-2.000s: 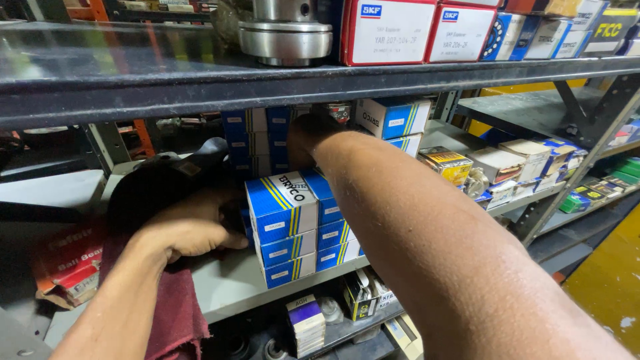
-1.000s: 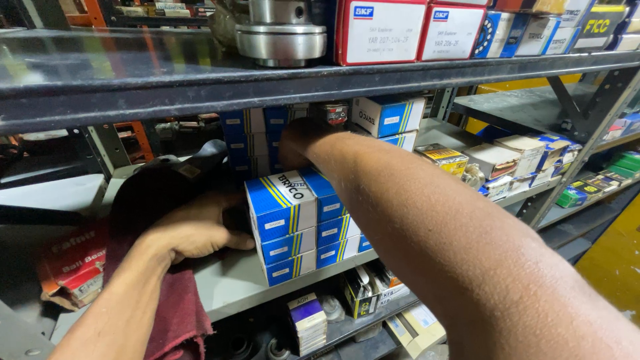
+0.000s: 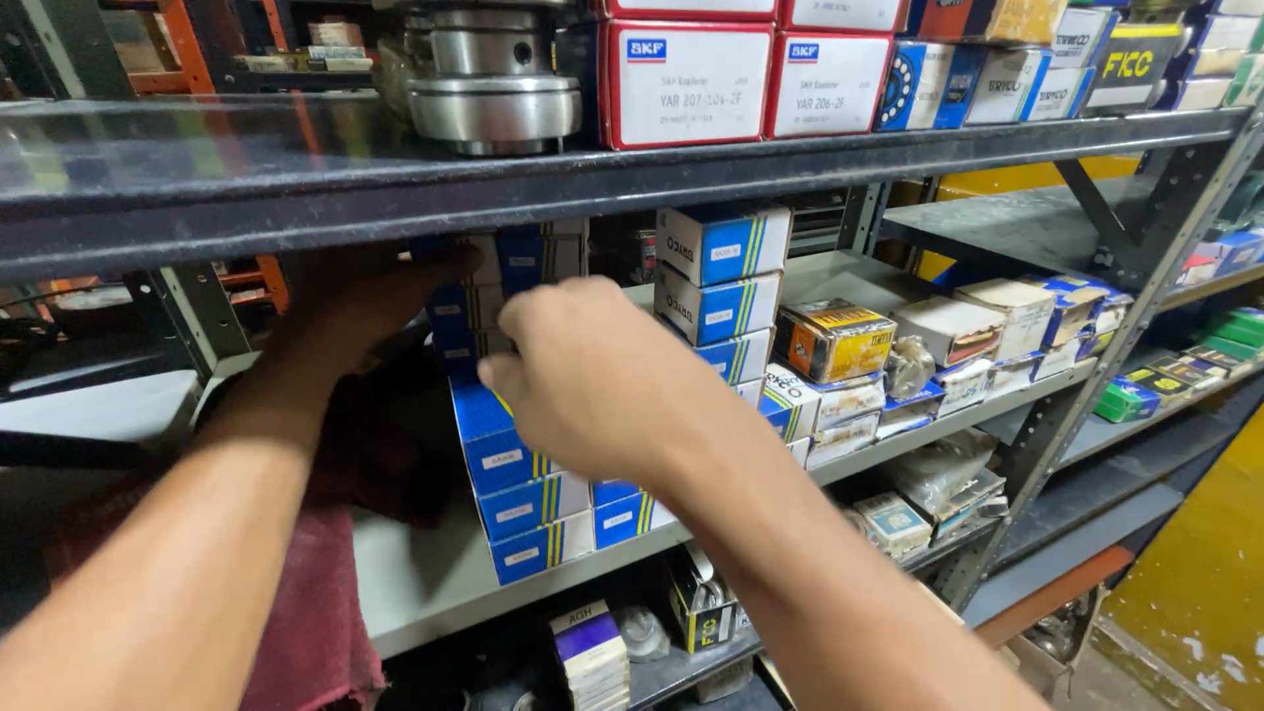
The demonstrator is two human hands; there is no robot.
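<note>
Blue-and-white bearing boxes (image 3: 518,513) with yellow stripes are stacked on the grey middle shelf. My right hand (image 3: 583,380) is above this front stack, fingers curled; whether it holds a box cannot be told. Deeper in the shade, my left hand (image 3: 415,286) reaches to the rear stack of similar boxes (image 3: 538,259), its fingers near the upper ones; its grip is too dark to tell. Another column of such boxes (image 3: 736,247) stands to the right. A dark red cloth (image 3: 311,612) hangs over the shelf edge below my left forearm.
The dark upper shelf edge (image 3: 632,178) crosses just above my hands, bearing red-and-white SKF boxes (image 3: 688,87) and a metal bearing housing (image 3: 494,99). A yellow-and-black box (image 3: 837,341) and other cartons stand to the right. Below, a lower shelf holds a purple-and-white carton (image 3: 591,652).
My left hand has moved from beside the front stack up to the rear boxes. My right hand has drawn back from the depth of the shelf to above the front stack.
</note>
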